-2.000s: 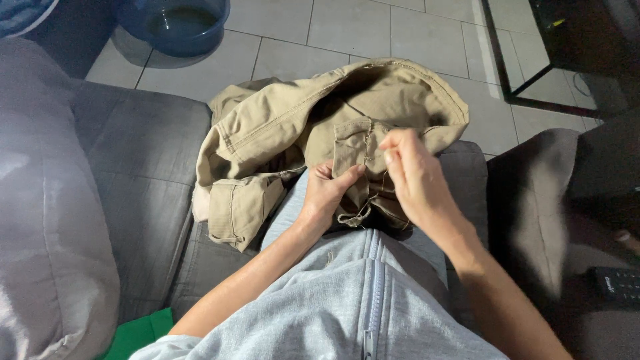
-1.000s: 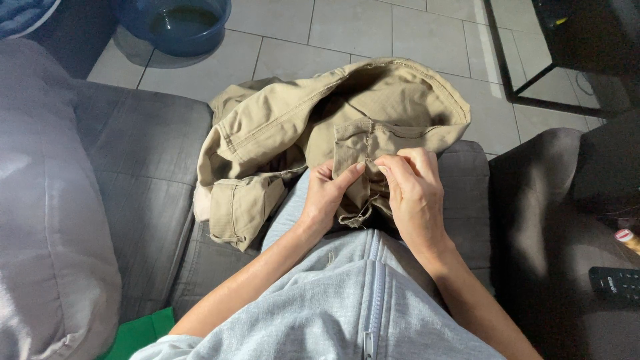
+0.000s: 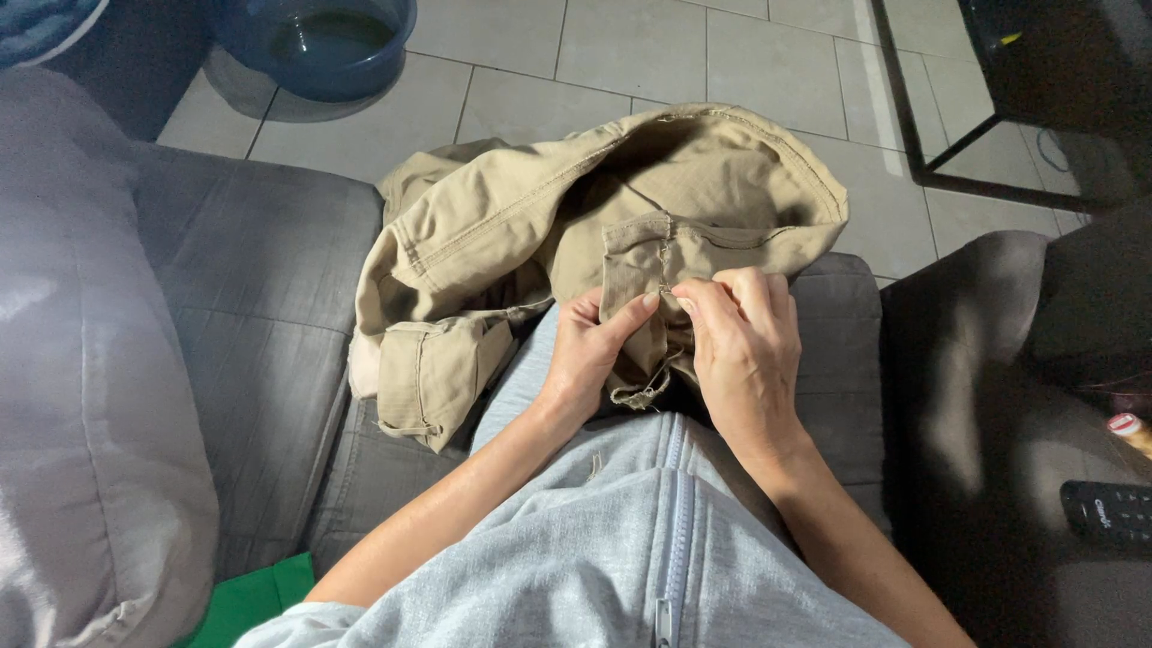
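A khaki cloth garment (image 3: 504, 216) with stitched seams lies bunched over my lap and the seat's edge. My left hand (image 3: 594, 342) grips its fabric beside a frayed seam, thumb on top. Right next to it, my right hand (image 3: 742, 346) pinches at the same seam with thumb and forefinger, the other fingers curled. The two thumbs are close together. Whether a needle or thread is between the right fingertips cannot be seen. Loose threads hang from a ragged edge of the cloth just below the hands.
I sit on a grey cushioned sofa (image 3: 261, 243). A pale cushion (image 3: 81, 378) and a green cloth (image 3: 256, 598) are at left. A blue basin (image 3: 333, 76) stands on the tiled floor (image 3: 639, 49). At right are a remote control (image 3: 1107, 513), a thread spool (image 3: 1129, 430) and a dark-framed table (image 3: 999, 193).
My right hand has come down and left from slightly above the seam, and its fingertips are now at the fabric near my left thumb. My left hand keeps its hold.
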